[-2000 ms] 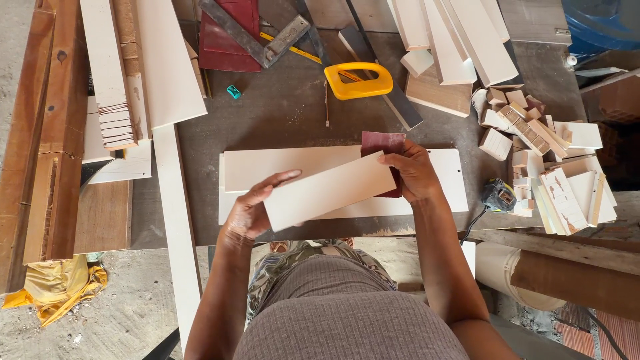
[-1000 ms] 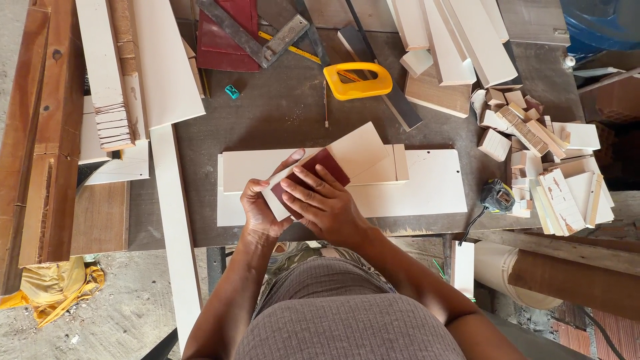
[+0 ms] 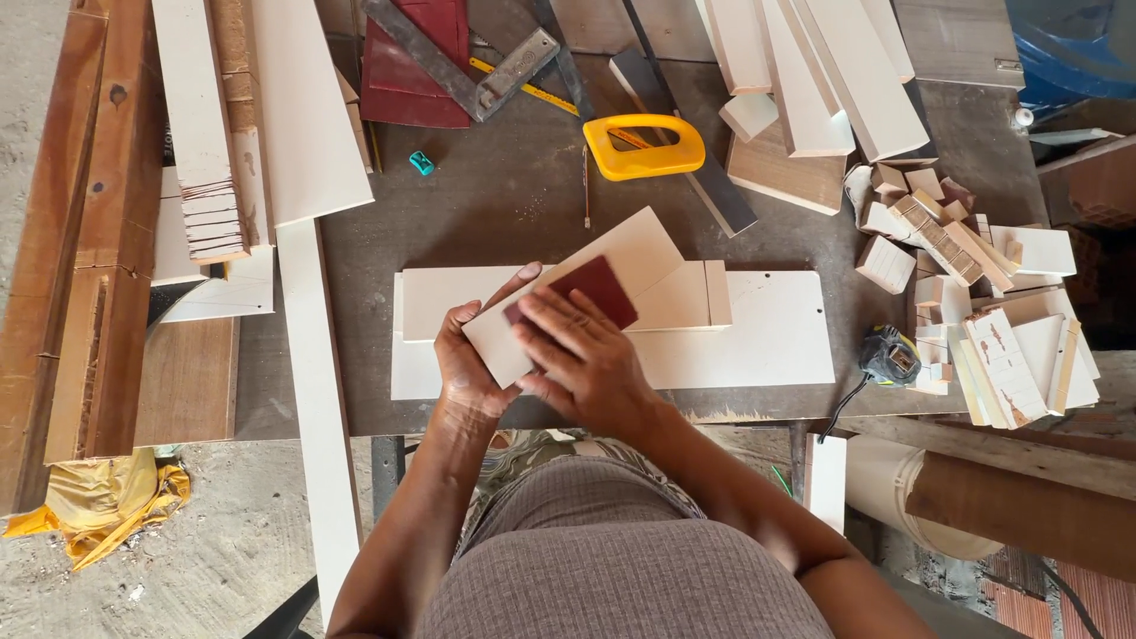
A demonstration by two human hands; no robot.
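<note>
My left hand (image 3: 484, 355) grips the lower left end of a small white-faced board (image 3: 621, 248), which is tilted up to the right. On the board's face lies a dark red sheet of sandpaper (image 3: 599, 293), pressed flat under the fingers of my right hand (image 3: 577, 351). Beneath both hands, a white-faced board (image 3: 488, 302) with a narrow strip at its right end rests on a longer white panel (image 3: 754, 346) with small holes near its right end.
Beyond the work lie a yellow-handled saw (image 3: 643, 146), a pencil (image 3: 586, 191), a metal try square (image 3: 515, 75), red sandpaper sheets (image 3: 413, 80) and a teal sharpener (image 3: 422, 163). Wood offcuts (image 3: 941, 231) and a tape measure (image 3: 889, 357) are at right; long boards (image 3: 115, 231) at left.
Two seconds ago my right hand held the board's right end together with the sandpaper. Now the sandpaper lies flat on the face under that hand, and it has moved up the board since one second ago.
</note>
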